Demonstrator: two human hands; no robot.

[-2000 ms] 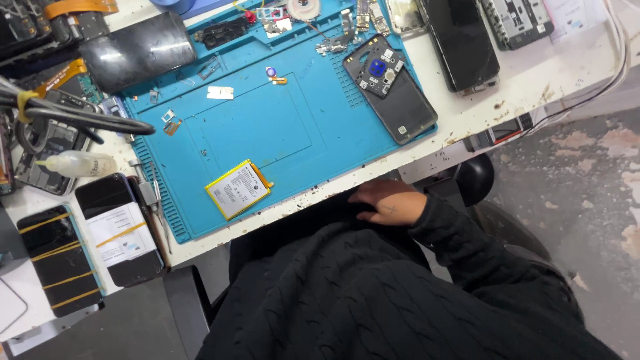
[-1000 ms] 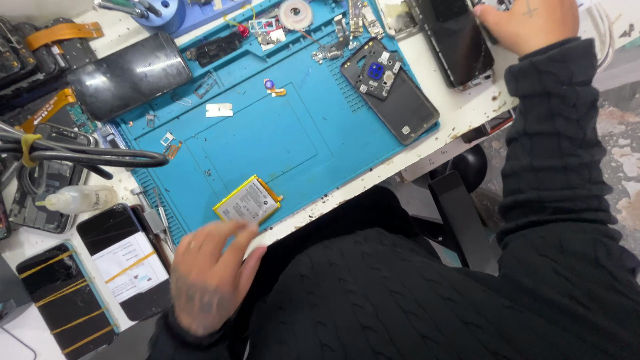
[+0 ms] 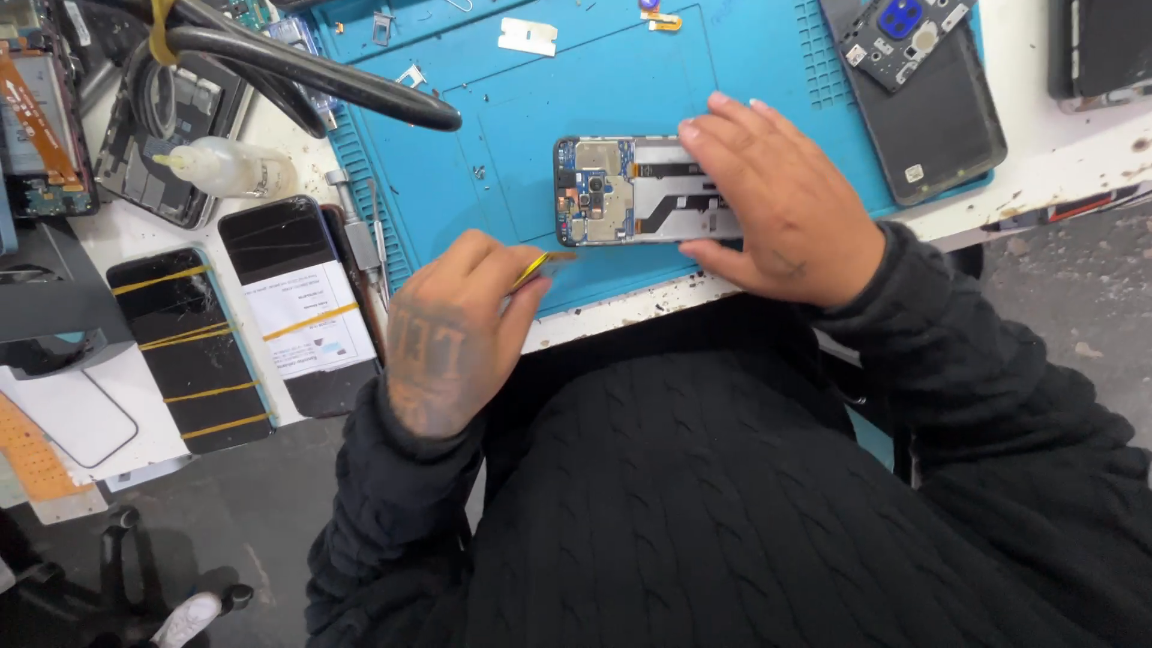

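Observation:
An opened smartphone lies on the blue repair mat, its circuit board, flex cables and bare metal battery bay facing up. My right hand spreads over the phone's right end, fingers at the top edge and thumb at the lower edge, gripping it. Just left of and below the phone, my left hand pinches a yellow-edged battery, seen nearly edge-on and partly hidden by the fingers. A removed back cover rests at the mat's right side, with a camera frame piece on it.
A black cable hangs over the mat's upper left. Left of the mat are a plastic dropper bottle, a phone with rubber bands and a phone with a banded paper. A metal plate and small parts lie on the mat.
The opened phone now lies on the mat under my right hand, which was at the upper right. The battery, earlier lying on the mat, is in my left hand. The view has shifted.

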